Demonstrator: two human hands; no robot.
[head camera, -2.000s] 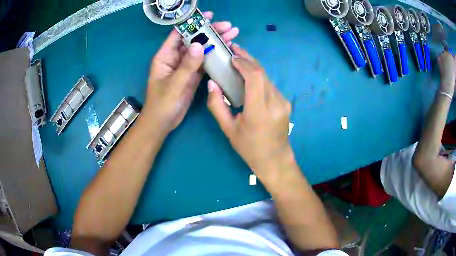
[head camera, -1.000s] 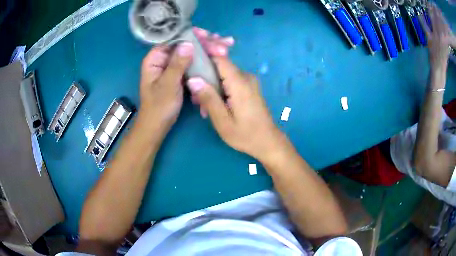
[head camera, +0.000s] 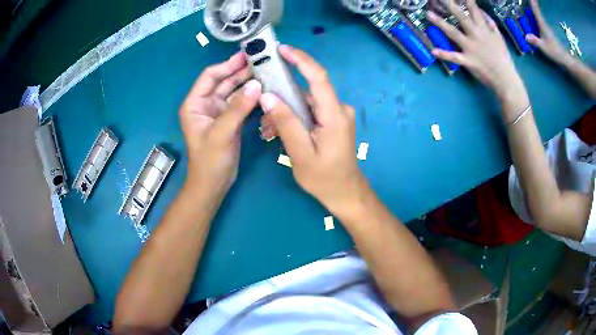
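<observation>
A handheld fan unit (head camera: 278, 82) is held between my two hands at the upper middle, its round head with spoked grille up and its handle slanting down to the right. The handle shell is on, with a dark round spot and a dark oval spot near the head; no blue shows. My left hand (head camera: 219, 124) grips the handle's left side, thumb on its edge. My right hand (head camera: 320, 131) grips the lower handle, thumb on the front and fingers behind the right side. The handle's lower end is partly hidden by my right hand.
Two open handle shells (head camera: 149, 183) and another shell (head camera: 51, 157) lie left, beside a cardboard box (head camera: 33, 262). Small pale pads (head camera: 436, 131) are scattered about. At upper right, another person's hands (head camera: 480, 49) are among open fan units with blue batteries (head camera: 413, 46).
The fan's handle was partly open two seconds ago, with board and blue showing; now the shell covers it. The other person's hands have moved in over the fan row. The view has shifted.
</observation>
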